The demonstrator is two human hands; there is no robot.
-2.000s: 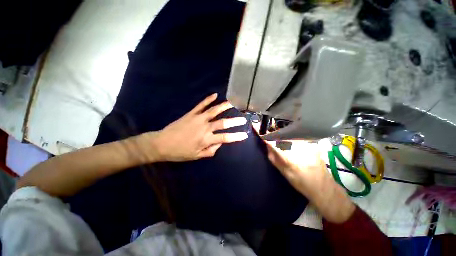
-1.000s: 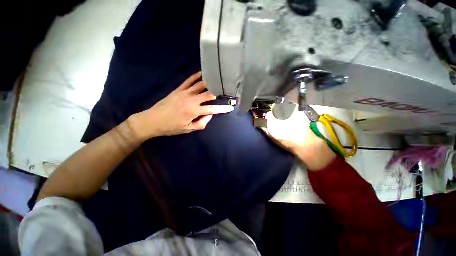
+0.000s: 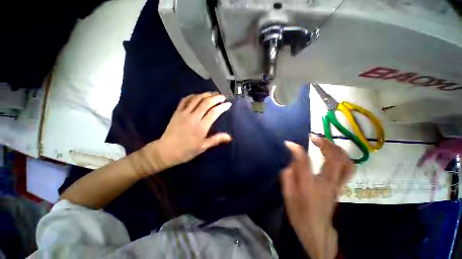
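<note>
A large dark navy cloth panel [image 3: 152, 81] lies on the white machine table, passes under the sewing machine head and hangs over the front edge. The presser foot area [image 3: 248, 90] rests at the cloth beside a bright light. My left hand [image 3: 195, 126] lies on the cloth just left of the needle, fingers a little bent, pressing it. My right hand [image 3: 319, 184] is blurred, at the cloth's right edge near the table front, fingers apart; whether it touches the cloth is unclear. Scissors [image 3: 354, 126] with one green and one yellow handle lie right of the needle.
The white-grey machine head [image 3: 329, 45] with red lettering fills the upper right. A dark cloth pile [image 3: 35, 40] is at the upper left. A pink tuft [image 3: 443, 152] is at the right edge, with a blue bin [image 3: 435, 230] below it.
The machine appears shifted left and up in the view. My right hand has drawn back from beside the needle toward the front. More cloth shows right of the needle. My left hand stays on the cloth.
</note>
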